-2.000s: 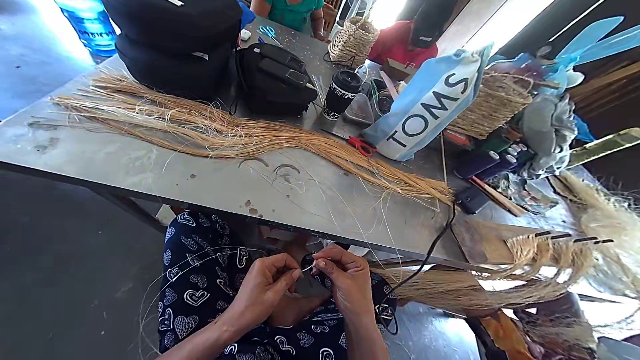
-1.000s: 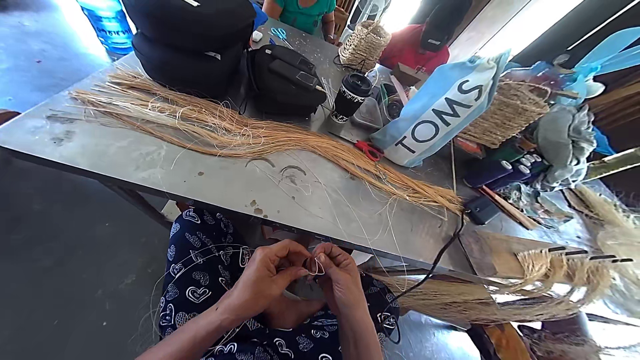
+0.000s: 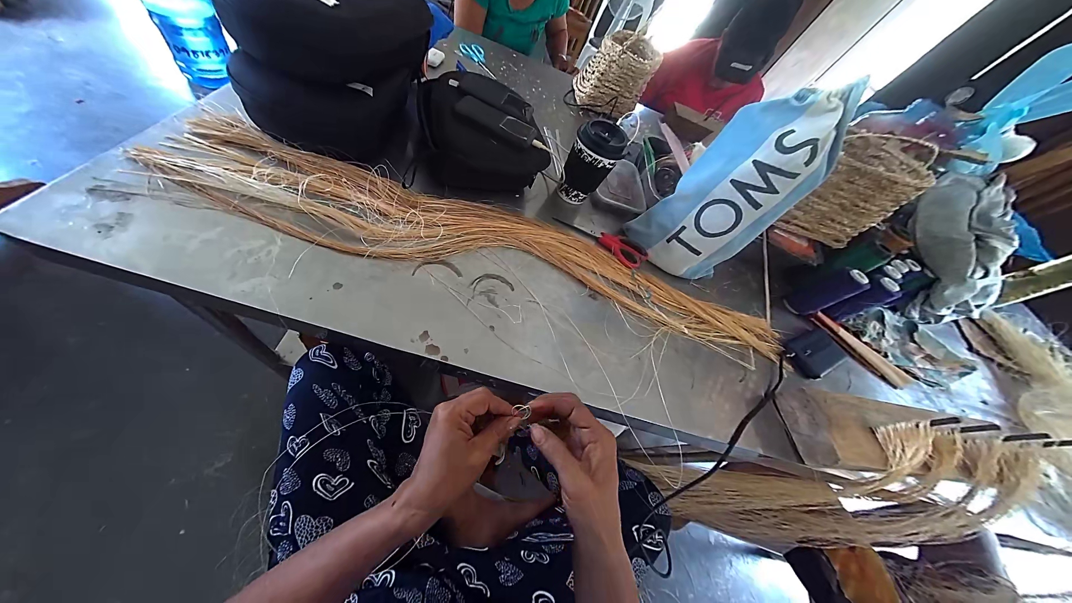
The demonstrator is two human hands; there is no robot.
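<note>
Over the lap, my left hand (image 3: 459, 448) and my right hand (image 3: 579, 452) pinch a small loop of pale thin fibre (image 3: 522, 411) between their fingertips, close together. Loose ends of the strand arc out to the left across the dark heart-print cloth (image 3: 335, 461). On the grey table (image 3: 377, 293) above the hands lies a long bundle of tan plant fibre (image 3: 469, 222), with a few loose pale strands near the edge. Red-handled scissors (image 3: 621, 249) rest beside the bundle. Whether the loop is knotted cannot be made out.
Black bags (image 3: 481, 134), a lidded cup (image 3: 591, 159), a blue and white bag (image 3: 754, 180) and woven baskets (image 3: 615, 74) stand along the table's far side. A black cable (image 3: 745, 419) hangs over the edge, near more fibre (image 3: 804, 507) at right. Two people sit across.
Both hands stay together over the lap. The fingers have shifted around the fibre, and the small loop now shows between the fingertips.
</note>
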